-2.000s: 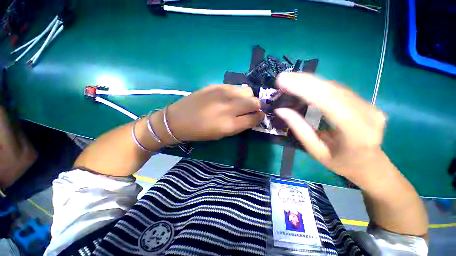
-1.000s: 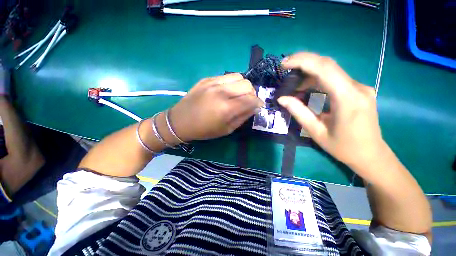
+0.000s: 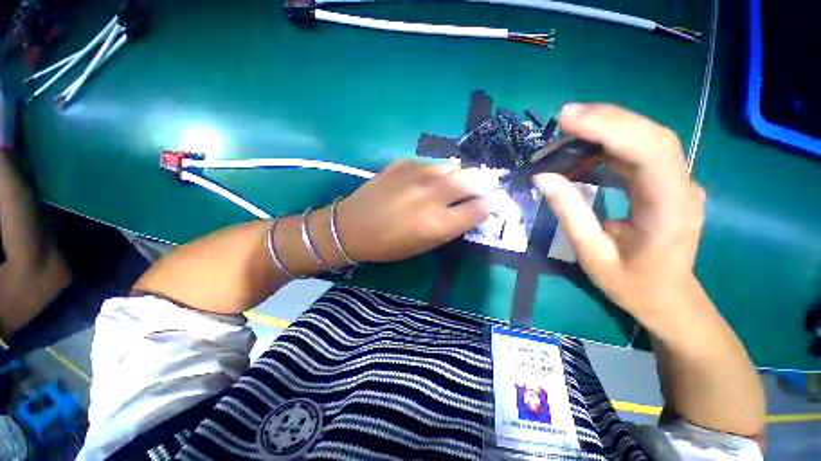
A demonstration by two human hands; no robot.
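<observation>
My left hand (image 3: 410,212) is closed on the white cable (image 3: 306,165), near its end, over the taped sheet. The cable's red and black connector (image 3: 173,163) lies to the left on the green mat, with a second white leg. My right hand (image 3: 630,198) holds a dark hand-held item (image 3: 567,158) between thumb and fingers, its tip close to my left fingertips. The wire ends between the hands are too small and bright to tell. A pile of small black pieces (image 3: 509,135) lies behind the hands on the white taped sheet (image 3: 504,225).
Two more white cables (image 3: 414,30) with stripped ends lie at the top. A blue tray (image 3: 761,99) stands at the upper right. White cables (image 3: 90,65) and a dark red heap lie at the upper left. A neighbouring person's arm (image 3: 27,243) is at the left edge.
The view has shifted slightly. Since two seconds ago my right hand has turned and the dark item shows more clearly, its tip near my left fingertips. My left hand keeps hold of the cable.
</observation>
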